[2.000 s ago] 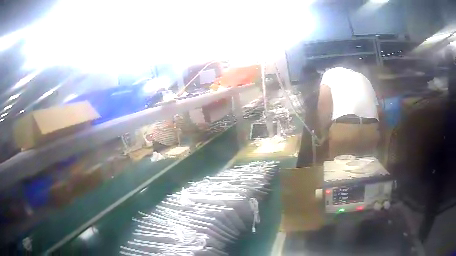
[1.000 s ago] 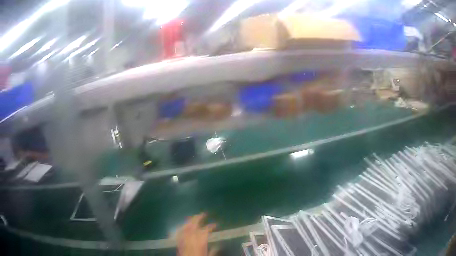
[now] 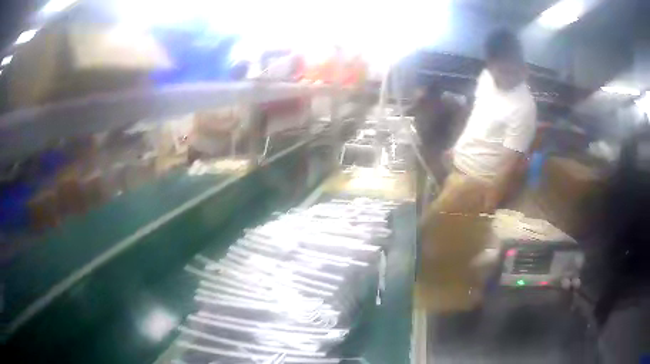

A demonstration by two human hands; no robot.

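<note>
No hand of mine is in the picture. Framed panels lie in a long overlapping row on the green belt, in front of me at the lower middle. They are dark with thin white frames and are blurred. A white cord hangs at the row's right side. The bench test meter stands to the right, with a dark display and red and green lights.
A brown cardboard divider stands between belt and meter. A person in a white T-shirt stands beyond the meter. A long shelf above the belt holds a carton and a blue bin. Glare covers the top.
The view swung left along the belt one second ago and is now back toward the meter. A hand seen then is out of the picture. The person, bent over earlier, is more upright.
</note>
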